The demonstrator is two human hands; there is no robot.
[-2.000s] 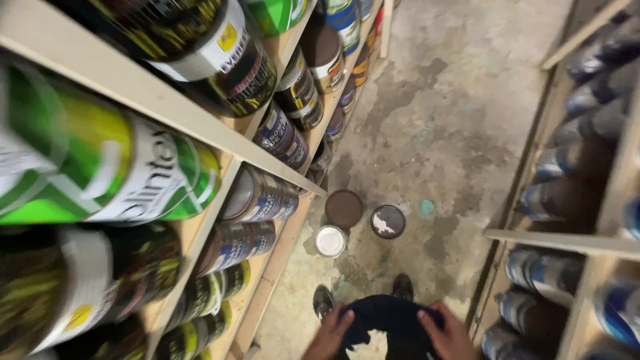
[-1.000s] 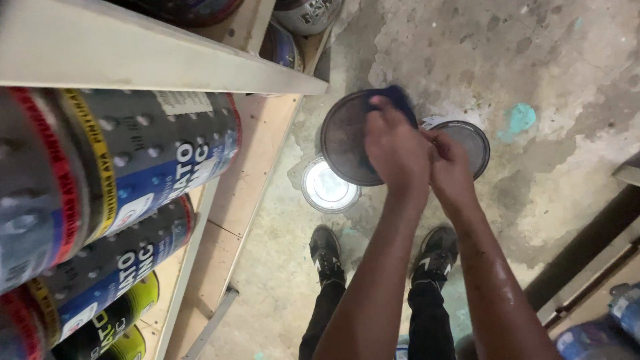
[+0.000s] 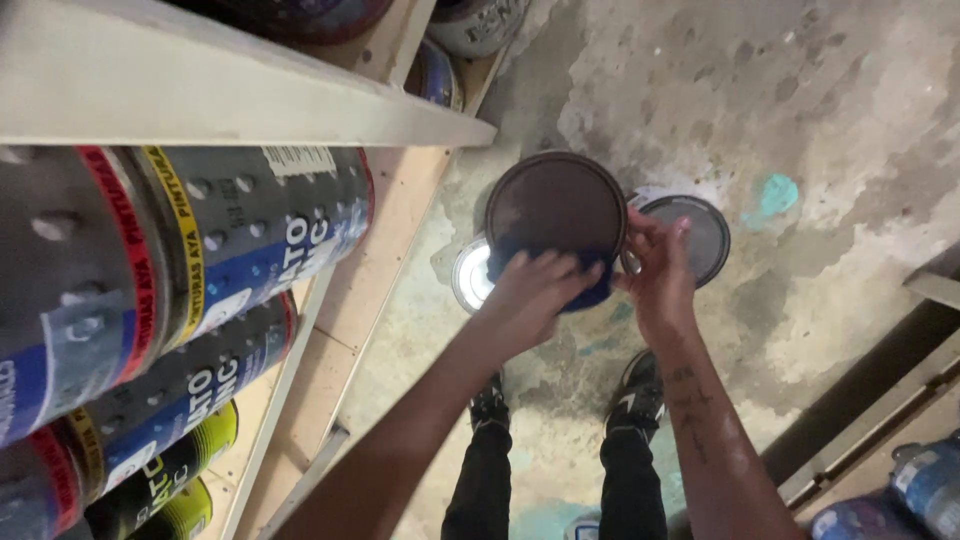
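Note:
A paint can with a dark brown lid (image 3: pixel 556 199) is at the centre of the head view, above the floor or another can; which, I cannot tell. My left hand (image 3: pixel 536 292) presses a dark blue cloth (image 3: pixel 589 296) against the lid's near edge. At the can's right rim is my right hand (image 3: pixel 660 262), its fingers curled around the side and the thumb raised. Behind that hand stands a can with a grey lid (image 3: pixel 701 236). A can with a white lid (image 3: pixel 472 277) sits at the lower left, partly covered by the brown-lidded can.
Shelves with a pale upright (image 3: pixel 300 82) and large labelled paint cans (image 3: pixel 262 232) rise close on my left. Another shelf (image 3: pixel 885 420) with blue containers (image 3: pixel 930 480) is at the lower right. My shoes (image 3: pixel 637 394) stand on the stained concrete floor (image 3: pixel 787 322).
Two seconds ago my hands were apart near my body with the dark cloth between them; now both are at the brown-lidded can. Since one second ago my left hand has moved toward the lid's near edge. The view is closer.

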